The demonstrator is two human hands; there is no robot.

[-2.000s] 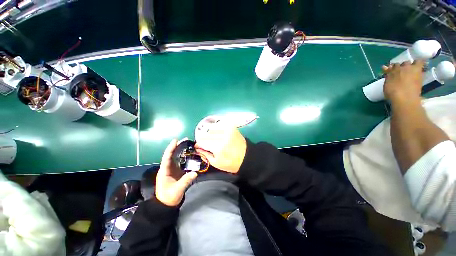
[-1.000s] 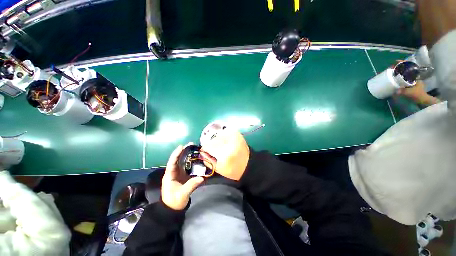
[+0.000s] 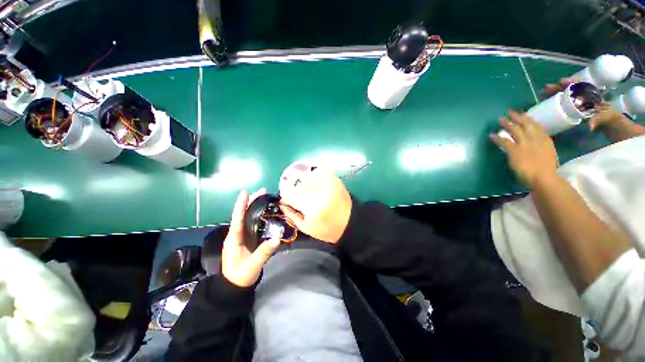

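My left hand [image 3: 244, 244] holds the black dome head [image 3: 256, 212] from its left side, with the open side showing wires and a small silvery-white patch. My right hand [image 3: 324, 208] is at the head's right edge, its fingers by the orange and red wires [image 3: 291, 230]; the fingertips are partly hidden. A white rounded housing [image 3: 295, 177] shows behind my right hand and looks held in it. A thin pale strand [image 3: 356, 170] sticks out to its right.
A black-headed white unit [image 3: 393, 83] stands at the back. Several wired units [image 3: 170, 141] stand at left. At right a person's hands [image 3: 530, 152] handle a white unit [image 3: 553, 113], near white rounded ends [image 3: 612, 69]. A metal rail [image 3: 304, 55] borders the green bench [image 3: 283, 120].
My hands keep nearly the same hold on the head and housing. At right, the neighbour's hands have shifted around a white unit whose open black head now shows.
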